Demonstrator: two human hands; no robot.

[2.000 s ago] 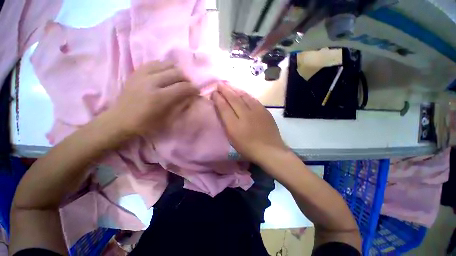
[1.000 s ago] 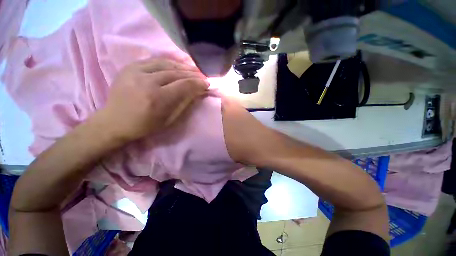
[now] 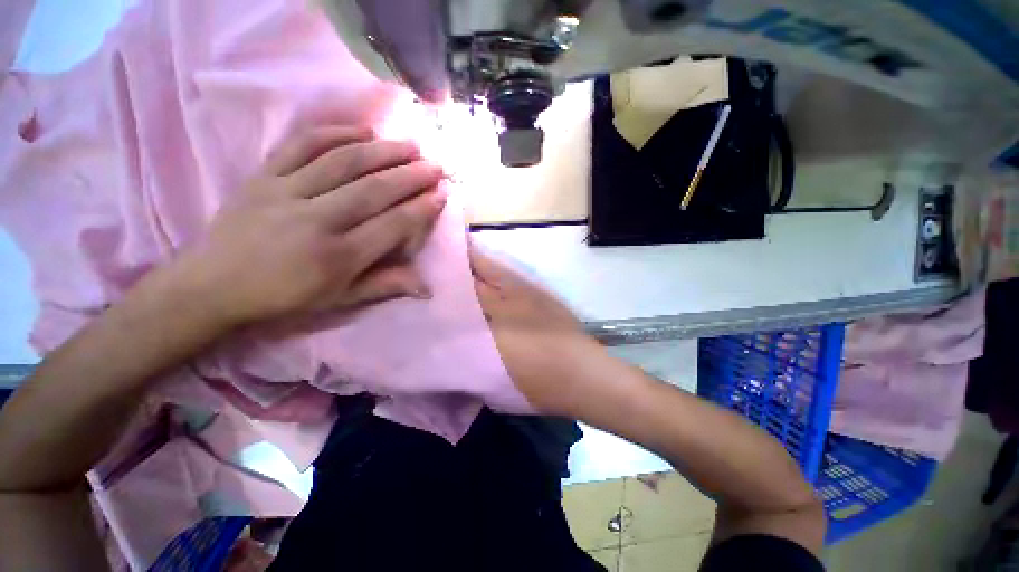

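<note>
A large pink cloth (image 3: 380, 352) lies in folds over the left of the table and hangs over its front edge. My left hand (image 3: 341, 223) lies on top of it, thumb apart from the fingers, fingertips close beside the brightly lit needle area. My right wrist (image 3: 508, 307) shows at the cloth's right edge; the right hand is hidden under the cloth, so its grip cannot be seen. The sewing machine head (image 3: 782, 50) stands above, with a round dark knob (image 3: 521, 146) right of the lamp glare. Glare hides the needle and presser foot.
A black pad (image 3: 670, 207) right of the needle bears a beige piece (image 3: 670, 95) and a white and yellow pen (image 3: 706, 156). The ridged table edge (image 3: 771, 313) runs in front. Blue crates (image 3: 827, 391) with pink pieces stand below right; another shows at lower left.
My right hand has gone from on top of the cloth to beneath it. My left hand stays by the needle, fingers straighter than a second ago. The view has shifted, moving the pad leftward in the picture.
</note>
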